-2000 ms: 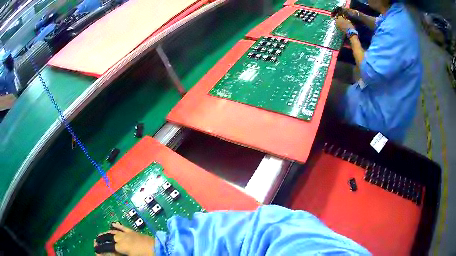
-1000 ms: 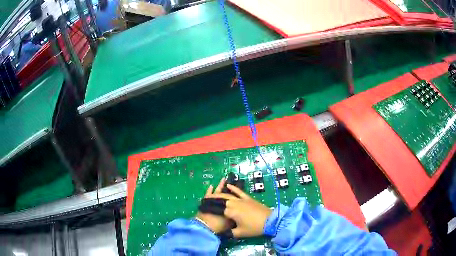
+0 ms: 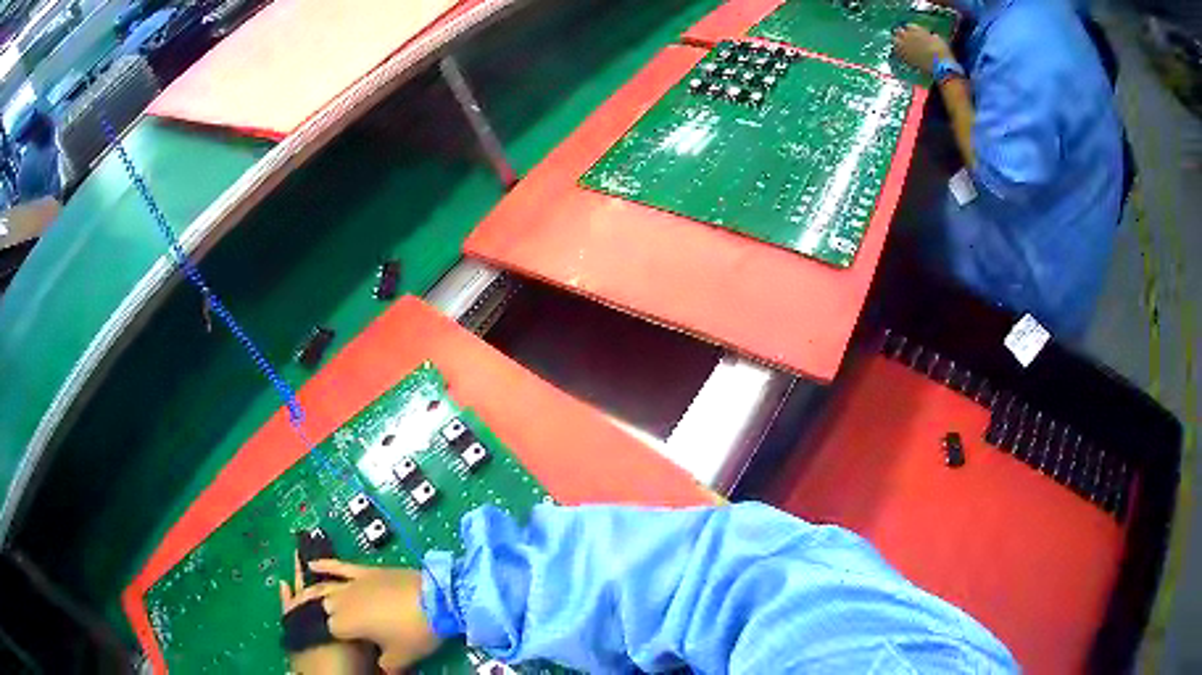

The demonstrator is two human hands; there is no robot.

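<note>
A green circuit board (image 3: 237, 567) lies on a red mat (image 3: 198, 508) at lower left. Black power components (image 3: 421, 491) with pale square faces stand on it in pairs. My right hand (image 3: 369, 609) reaches over the board from the right, with black finger covers. My left hand (image 3: 336, 658) is mostly hidden under it, cut by the bottom edge. A black piece (image 3: 314, 551) stands at the fingertips, by the last pair; which hand touches or grips it cannot be told. The blue coiled cord (image 3: 237, 330) hangs across the board.
A black-rimmed tray (image 3: 1153, 528) with red lining holds rows of black components (image 3: 1055, 455) and one loose piece (image 3: 952, 450) at right. Two black pieces (image 3: 385, 278) lie on the green shelf (image 3: 251, 290). Another board (image 3: 765, 158) sits beyond a rail gap. Another person (image 3: 1041, 158) works at upper right.
The view swung left to the board, then back right to the tray. My hands stay together over the board, and the black piece now shows more clearly above the fingertips.
</note>
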